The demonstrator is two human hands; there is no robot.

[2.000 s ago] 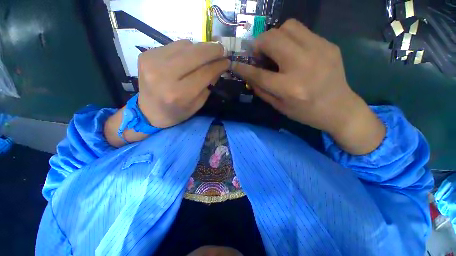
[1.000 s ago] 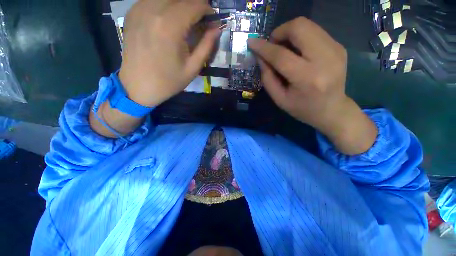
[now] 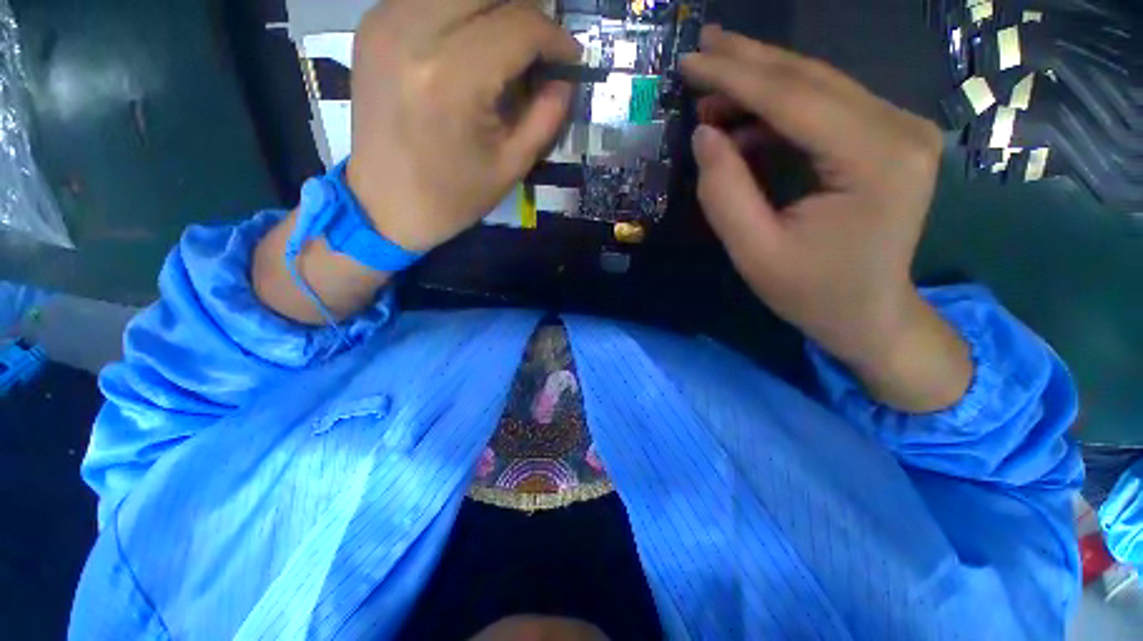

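Observation:
The open tablet unit lies at the top centre, its pale inside (image 3: pixel 335 122) showing left of my left hand. Its main board (image 3: pixel 618 182) has small parts and a green patch, with yellow tape (image 3: pixel 528 207) beside it. My left hand (image 3: pixel 439 132) is over the unit, thumb and finger closed on a dark flex cable (image 3: pixel 582 73) whose end reaches over the board. The rest of the cable is hidden by the hand. My right hand (image 3: pixel 821 207) is at the board's right edge, fingers apart, with nothing visible in it.
A pile of flex cables (image 3: pixel 1065 107) with cream tabs lies at the upper right on the green mat (image 3: pixel 1003 263). A crumpled clear plastic bag (image 3: pixel 28 163) is at the far left. A piece of another blue sleeve (image 3: pixel 1124 507) shows at the right edge.
The unit now sits nearer to me than two seconds ago. My left hand moved from the board's lower part up over the unit. My right hand moved right, off the board, and its fingers opened.

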